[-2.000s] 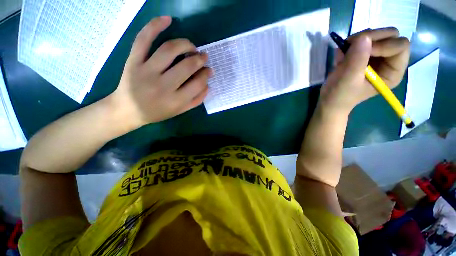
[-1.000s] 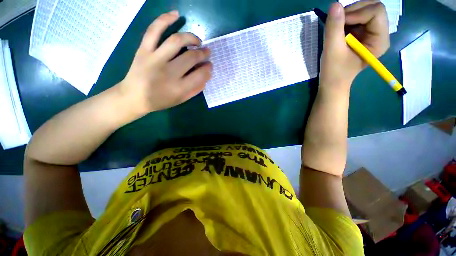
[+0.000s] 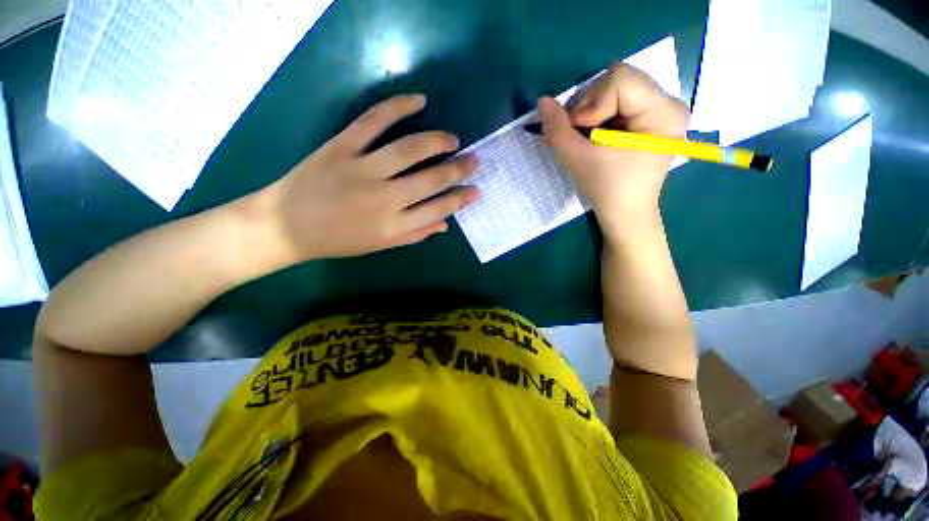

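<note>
A printed sheet (image 3: 518, 183) with a fine grid lies slanted on the dark green worktop (image 3: 428, 289) in front of me. My left hand (image 3: 377, 188) lies flat with fingers spread, its fingertips at the sheet's left edge; it grips nothing. My right hand (image 3: 623, 137) holds a yellow marker pen (image 3: 672, 146) and rests over the sheet's right part, hiding some of it. The pen's black tip points left, at the sheet's upper part; whether it touches the paper I cannot tell. Its black rear end points right.
A left sheet pile (image 3: 173, 92) fans out at the upper left. A right sheet pile (image 3: 762, 66) lies at the upper right, with a loose sheet (image 3: 837, 201) below it. More white sheets (image 3: 14, 234) lie at the far left edge. Cardboard boxes (image 3: 742, 422) and red bins (image 3: 896, 372) stand beyond the table edge.
My right hand has moved left and down over the sheet, and the pen now lies nearly level. The sheet has shifted right and tilts more steeply. My left hand has moved right and down.
</note>
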